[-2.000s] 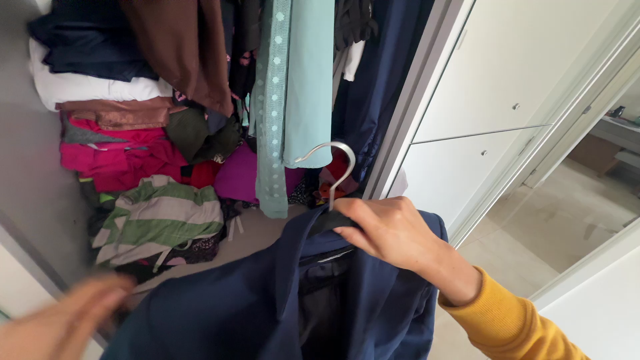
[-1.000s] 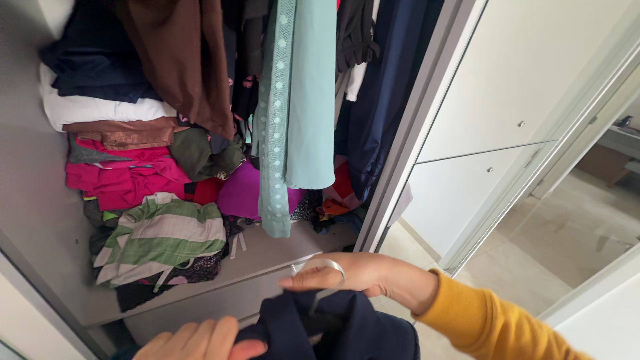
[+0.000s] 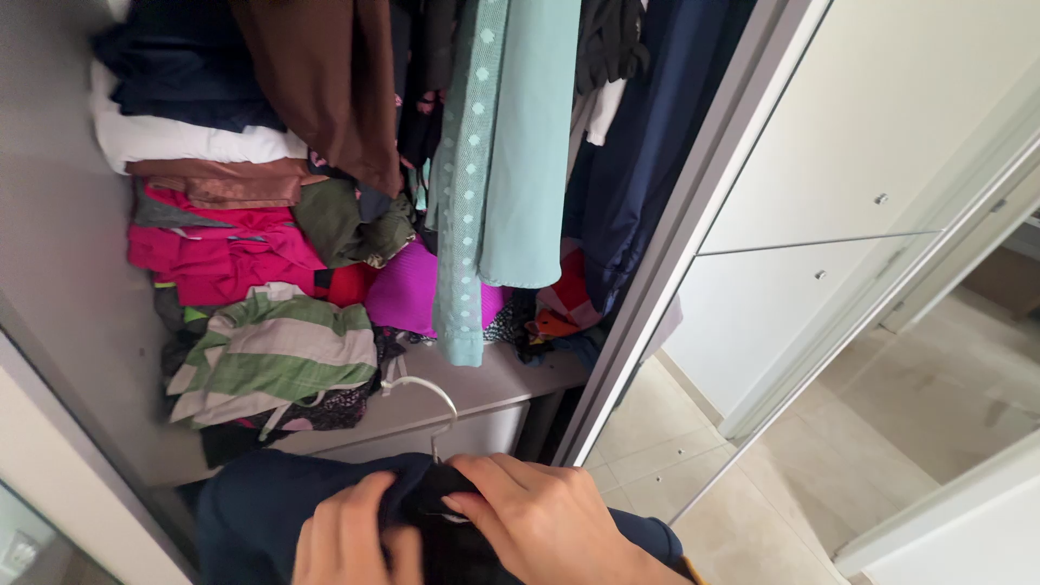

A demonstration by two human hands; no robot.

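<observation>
A navy jacket (image 3: 268,504) hangs on a hanger at the bottom of the view, its collar between my hands. The metal hanger hook (image 3: 443,398) rises from the collar in front of the shelf. My right hand (image 3: 544,512) grips the collar and the hanger's neck, thumb and fingers pinched together. On the collar's left side, my left hand (image 3: 357,528) is curled against the cloth, slightly blurred; its fingertips are partly hidden. Light teal trousers or similar garments (image 3: 524,162) hang above, beside a dotted teal strip of cloth (image 3: 467,195).
Inside the wardrobe, folded clothes are piled at the left, with a green and white striped garment (image 3: 284,349) near the shelf edge (image 3: 487,390). Brown cloth (image 3: 341,97) and dark navy clothes (image 3: 642,146) hang above. The door frame (image 3: 691,219) runs diagonally at the right.
Two seconds ago my left hand was off the jacket at the lower left; now it is at the collar. The jacket and right hand are lower in view than then.
</observation>
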